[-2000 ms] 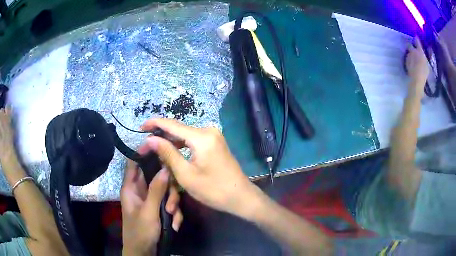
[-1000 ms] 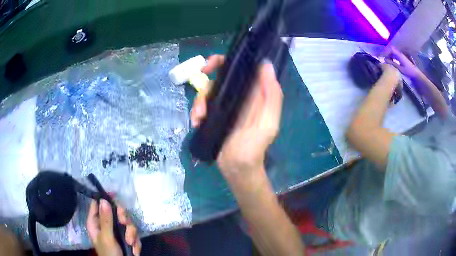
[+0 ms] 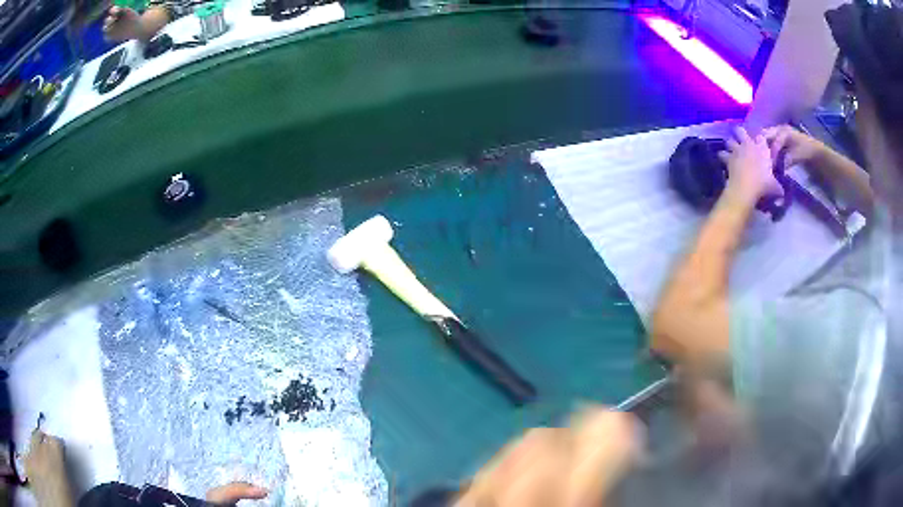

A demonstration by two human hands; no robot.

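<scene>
A black headphone part (image 3: pixel 129 495) shows at the bottom edge, mostly cut off. Of my left hand (image 3: pixel 238 491) only a fingertip area shows beside it, so its grip is hidden. My right hand (image 3: pixel 554 460) is blurred at the bottom edge, fingers bent; a dark bit shows at its left, but what it holds cannot be told. The black screwdriver is not clearly visible. A pile of black screws (image 3: pixel 300 398) lies on the wrinkled plastic sheet (image 3: pixel 198 347). A mallet (image 3: pixel 401 282) with white head and yellow-and-black handle lies on the green mat (image 3: pixel 515 257).
A green conveyor (image 3: pixel 327 129) runs behind the bench, carrying a black disc with a white centre (image 3: pixel 178 188) and another dark piece (image 3: pixel 59 245). At right, a person (image 3: pixel 713 267) handles black headphones (image 3: pixel 700 173) on a white sheet (image 3: pixel 594 188) near a purple lamp. Another person's hand (image 3: pixel 45 460) is at far left.
The view has shifted, showing more conveyor. My right hand, raised over the mat with the black screwdriver, is now low at the bottom edge. The headphones and my left hand have mostly left the picture.
</scene>
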